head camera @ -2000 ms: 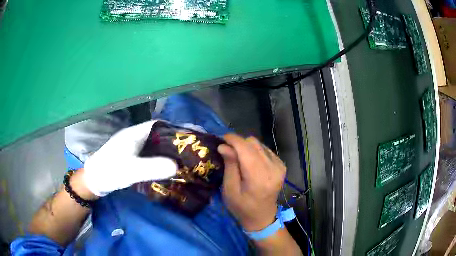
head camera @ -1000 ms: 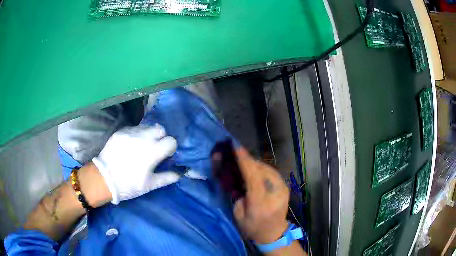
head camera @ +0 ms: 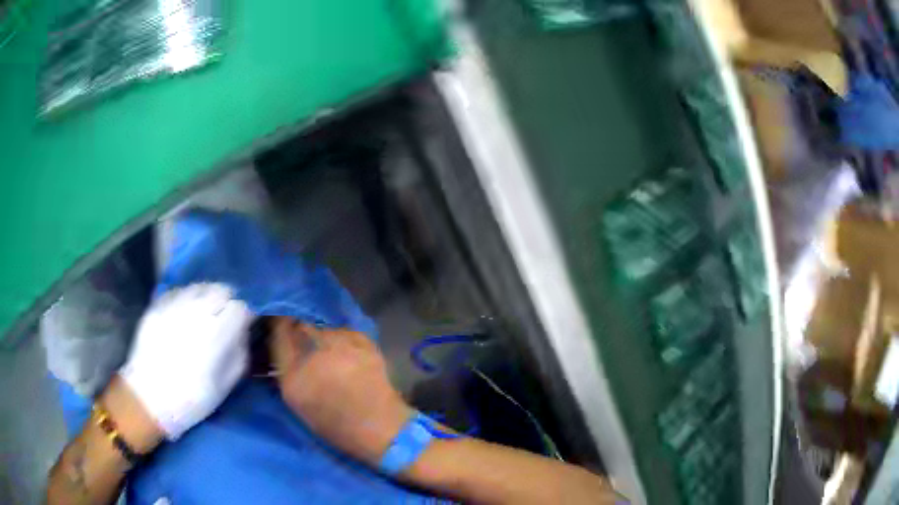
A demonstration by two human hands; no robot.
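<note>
The view is blurred. My left hand, in a white knit glove, is over my lap with its fingers bent towards my other hand. My right hand, bare with a light blue wrist band, is close beside it, its fingers curled on a small dark thing. This dark pouch shows only as a narrow dark patch between the hands; most of it is hidden. I cannot tell if the gloved fingers grip it.
A circuit board lies on the green bench mat at the upper left. More boards lie on the dark green belt at the right. Cardboard boxes and plastic wrap are beyond. A blue cable hangs beside the belt.
The view has swung right, so bench and belt appear tilted and shifted left. My right hand has moved the dark pouch in against my gloved hand; the two were apart a second ago.
</note>
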